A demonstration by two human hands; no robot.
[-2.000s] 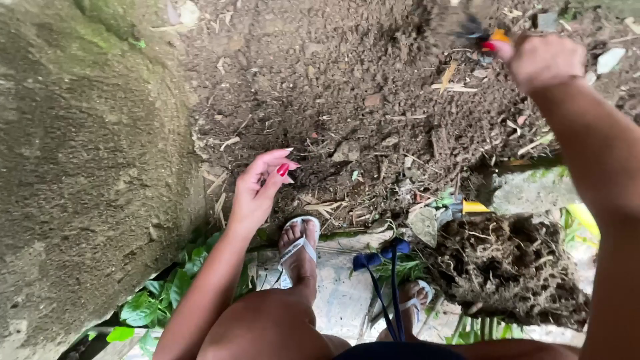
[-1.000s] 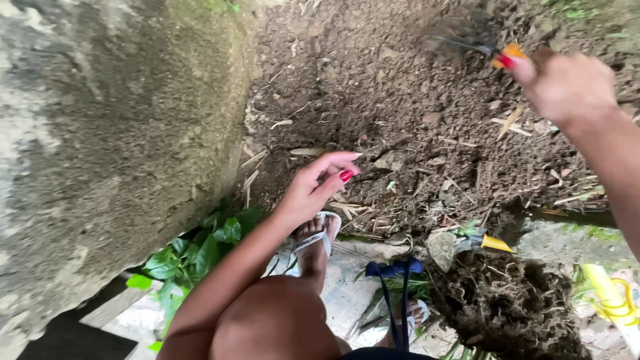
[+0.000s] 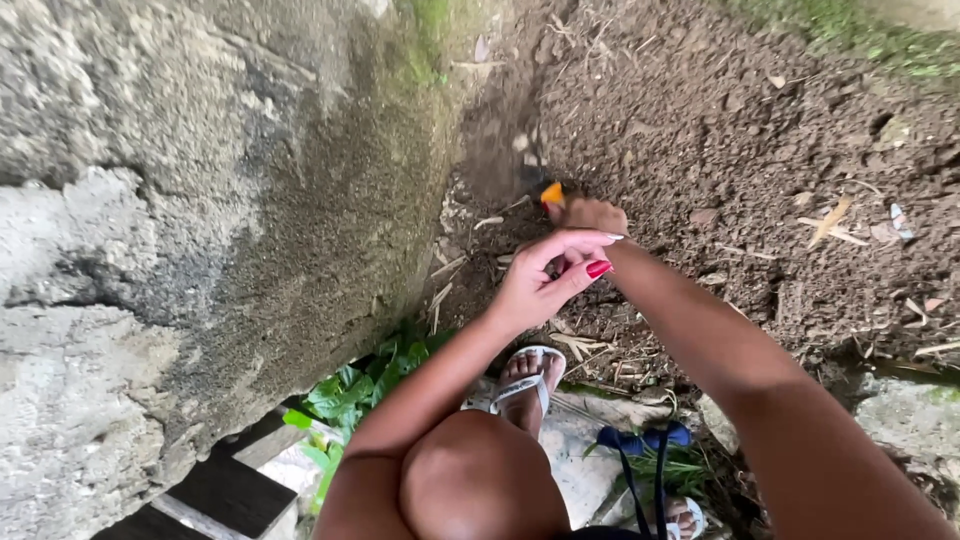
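My right hand [image 3: 592, 216] is closed around the orange handle of a hand tool [image 3: 553, 193]. The tool's dark working end is blurred over the soil [image 3: 720, 157], close to the foot of the rough wall; its exact kind cannot be told. My left hand [image 3: 551, 277] hangs in front of the right wrist, fingers loosely curled and thumb apart, with nothing in it. Whether it touches the right forearm cannot be told.
A mossy concrete wall [image 3: 300, 187] rises on the left, with green leaves [image 3: 352, 390] at its base. Below are my sandalled foot [image 3: 529, 382], a pale slab [image 3: 577, 457], dark blue cords [image 3: 645, 442] and a stone [image 3: 907, 420]. Dry plant bits litter the soil.
My right hand has swung with the tool from the upper right of the soil over to the wall's side, and its forearm now passes behind my left hand. The view has shifted toward the wall.
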